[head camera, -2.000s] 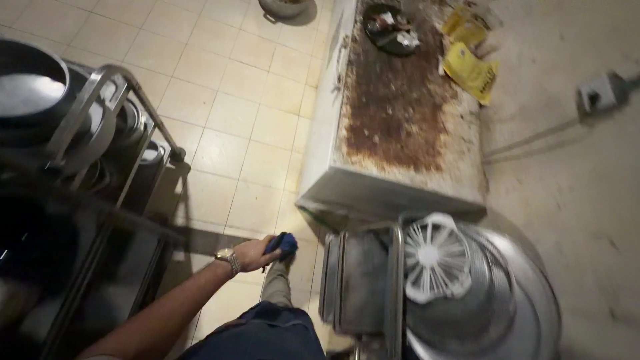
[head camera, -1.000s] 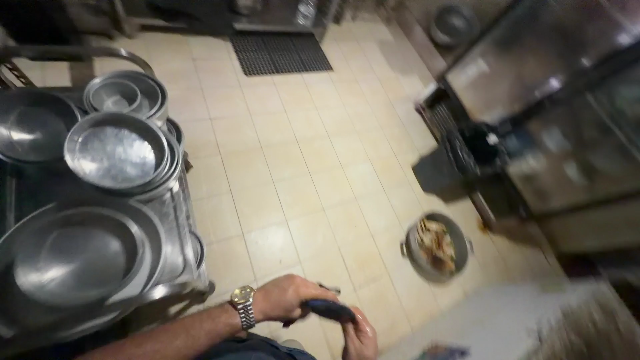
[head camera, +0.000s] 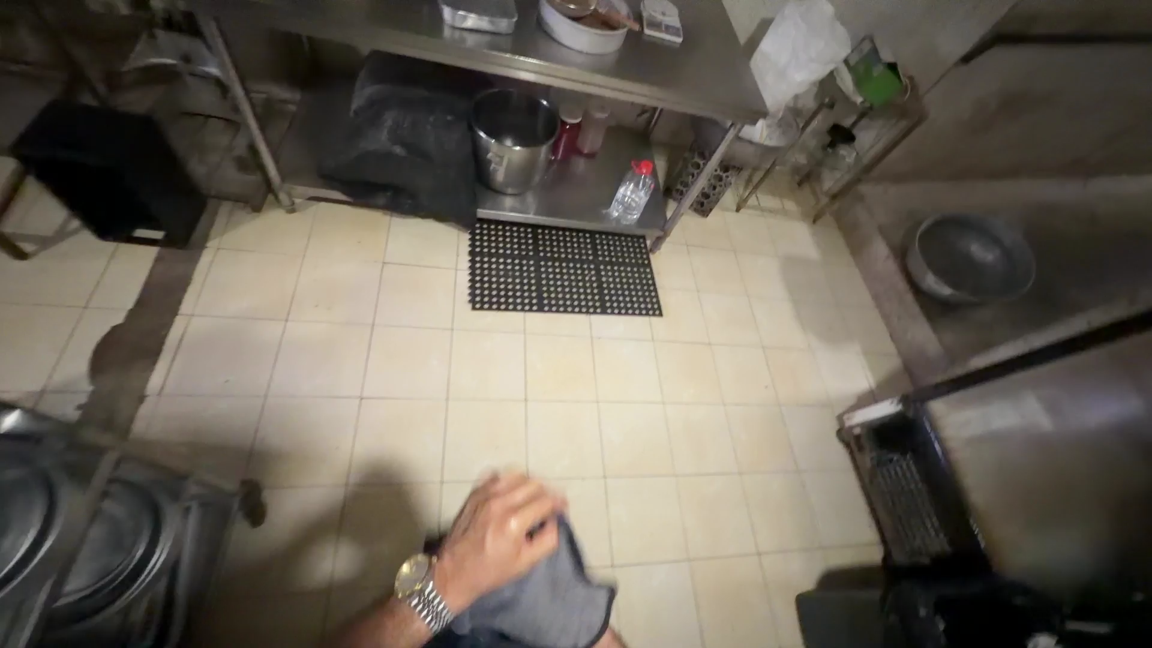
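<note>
My left hand (head camera: 504, 531), with a metal-banded wristwatch on its wrist, is low in the middle of the view, slightly blurred. Its bent fingers grip the upper part of a dark grey-blue cloth item (head camera: 549, 589) with a darker edge; whether this is a flat cloth or a mitt cannot be told. Beneath the item's lower right edge shows a bit of skin of my right hand or wrist (head camera: 614, 639). The cloth or the frame's edge hides the rest, including the fingers.
Tiled floor spreads ahead to a black perforated mat (head camera: 565, 268) before a steel table (head camera: 504, 58). A steel pot (head camera: 515, 144) and water bottle (head camera: 633, 192) stand on its lower shelf. Round metal pans (head camera: 117, 540) sit on a rack at left; a metal basin (head camera: 970, 258) lies right.
The view has swung from the stained white surface toward the steel table. The dark item, bunched in my left hand earlier, now hangs more spread out. My right hand, visible one second ago, is mostly hidden.
</note>
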